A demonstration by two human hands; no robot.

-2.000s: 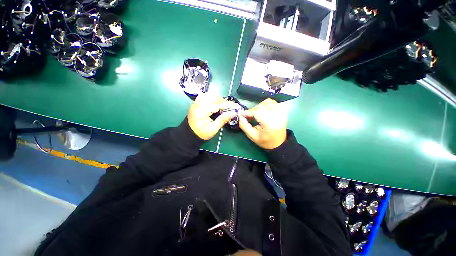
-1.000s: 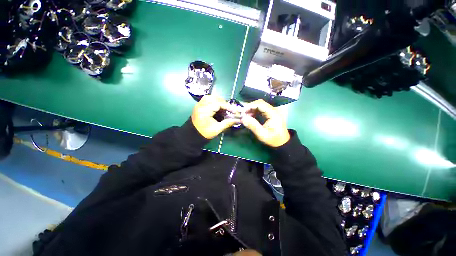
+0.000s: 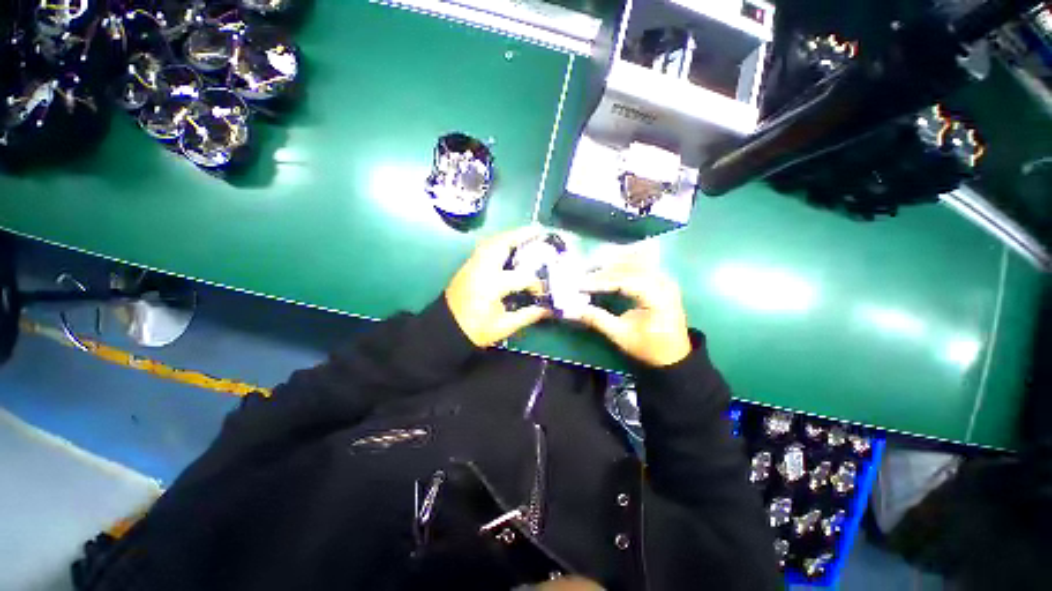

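Observation:
My left hand [image 3: 494,289] and my right hand [image 3: 641,303] hold a small shiny silver metal part [image 3: 565,284] between their fingertips, above the green bench mat. A dark round rim shows at the left fingers; whether it belongs to the same piece I cannot tell, as glare and fingers hide detail. A round black housing with a silver-white centre [image 3: 461,178] stands loose on the mat, ahead and left of my hands.
The grey-white screw feeder [image 3: 637,127] stands just beyond my hands. A black screwdriver [image 3: 796,129] slants in from the right. Waiting units [image 3: 212,125] are piled at left, and units with orange wires [image 3: 854,167] behind the feeder. A blue-edged parts tray [image 3: 859,508] lies below the bench.
My hands have moved slightly apart and my right hand has shifted right and down. The held silver part now shows more between the fingers. The loose housing has stayed on the mat.

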